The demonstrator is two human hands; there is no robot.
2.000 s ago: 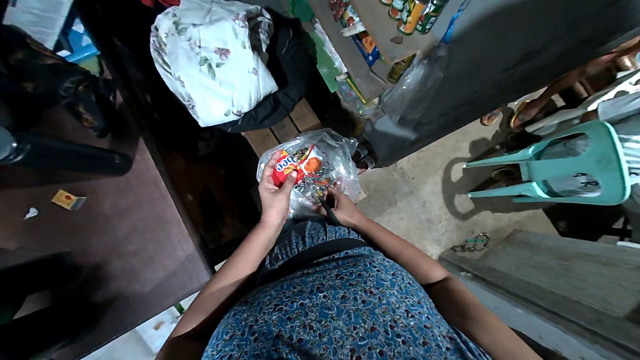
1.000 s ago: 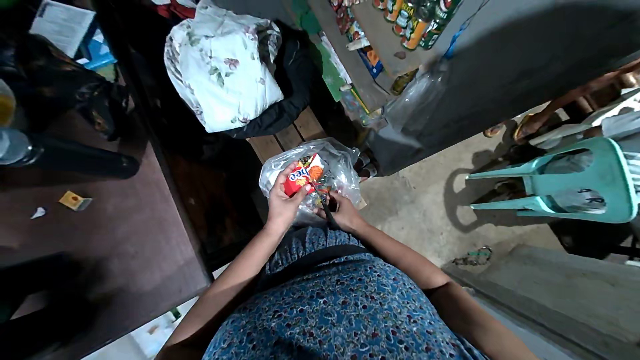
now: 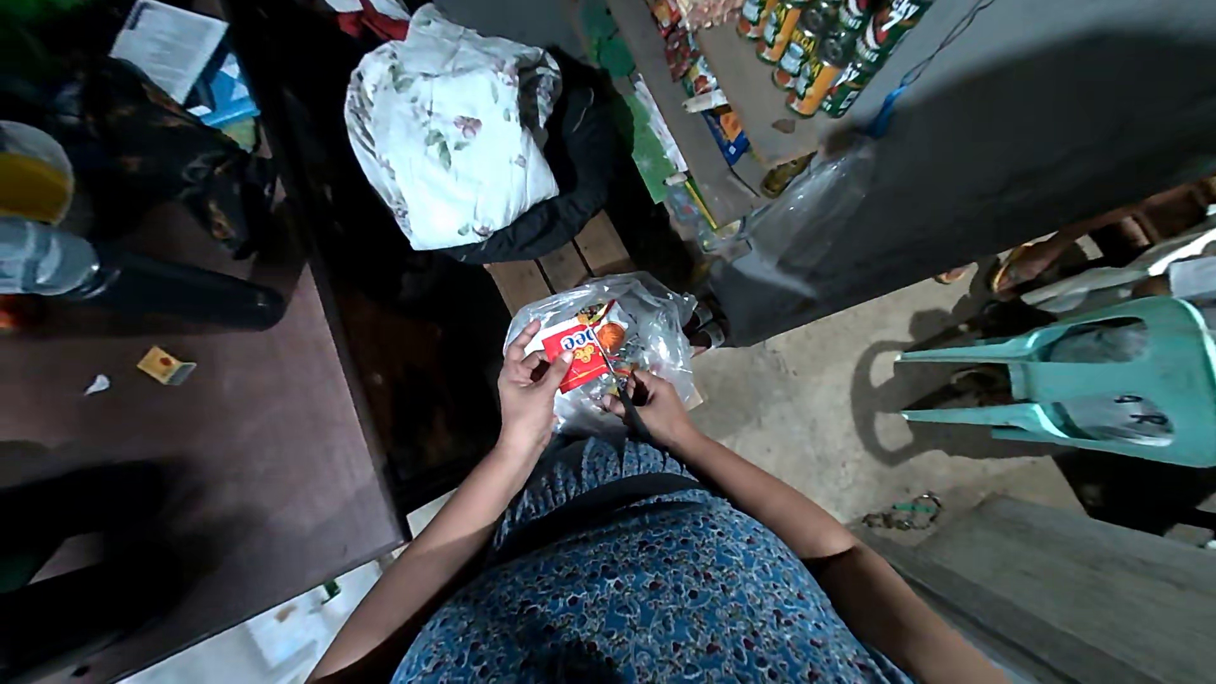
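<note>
My left hand (image 3: pixel 532 385) pinches a red and white printed packet (image 3: pixel 581 353) over an open clear plastic bag (image 3: pixel 660 318). Black-handled scissors (image 3: pixel 624 394) are in my right hand (image 3: pixel 655 407), with their blades lying across the right part of the packet. Small shiny pieces lie in the bag beneath, too small to name. The bag sits at my lap, in front of a wooden slatted seat (image 3: pixel 560 271).
A brown table (image 3: pixel 209 408) with a dark bottle (image 3: pixel 190 290) stands at left. White floral cloth (image 3: pixel 456 133) lies beyond the bag. Shelves with bottles (image 3: pixel 822 57) are at upper right, a green plastic chair (image 3: pixel 1121 380) at right. Part of another person shows at the right edge.
The packet has turned and tilted in my left hand. The scissors, beside it a second ago, now lie across it.
</note>
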